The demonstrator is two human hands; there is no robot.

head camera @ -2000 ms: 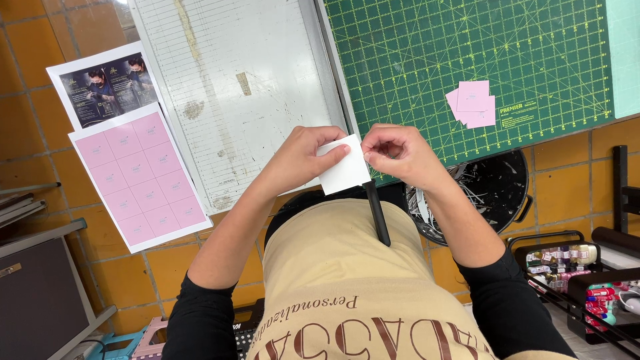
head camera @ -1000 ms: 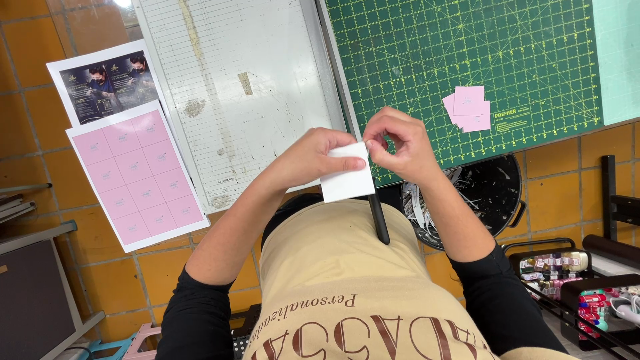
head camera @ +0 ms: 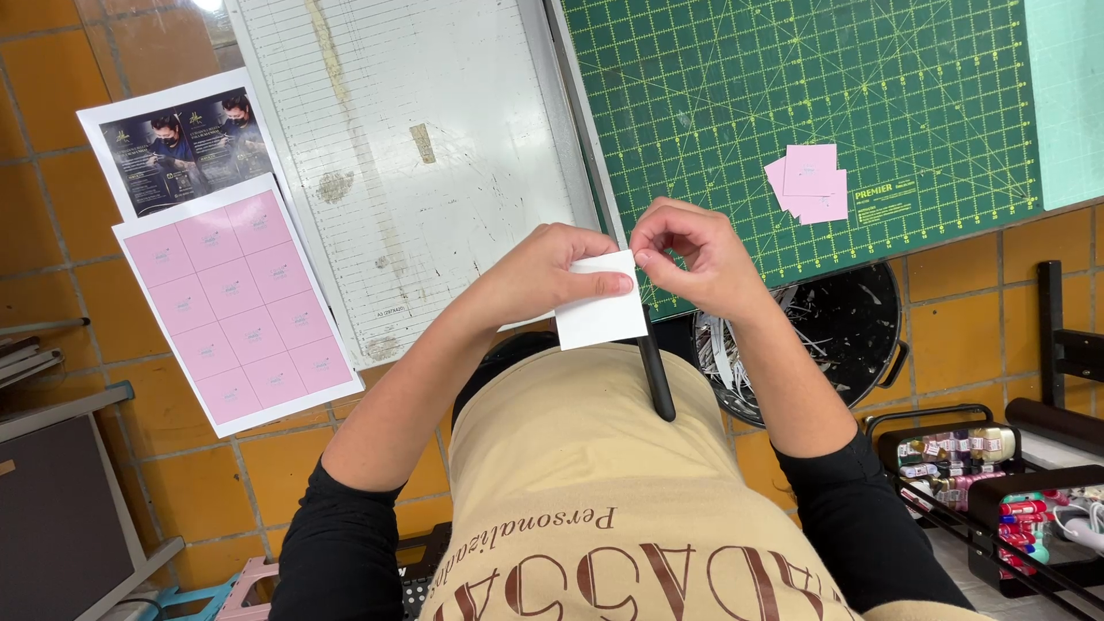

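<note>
My left hand (head camera: 561, 272) holds a small white square card (head camera: 601, 315), its thumb flat on top and the fingers beneath. At the card's upper right corner, my right hand (head camera: 694, 254) has thumb and forefinger pinched together; whether they grip the corner or something thin there, I cannot tell. Below the card, the black handle (head camera: 657, 379) of the guillotine paper trimmer points toward my apron. The trimmer's white ruled bed (head camera: 448, 198) lies beyond my left hand. Several small pink cards (head camera: 811, 172) overlap on the green cutting mat (head camera: 733, 112).
A sheet of pink printed cards (head camera: 241, 302) and a dark printed photo sheet (head camera: 185, 147) lie left of the trimmer. Below the mat's edge stands a black bin (head camera: 849, 336) with paper strips. A black rack (head camera: 936, 414) with small bottles and markers is at lower right.
The right hand's fingers, earlier more bunched beside the card, are now curled in a loop at its upper right corner. The left hand keeps its hold on the card.
</note>
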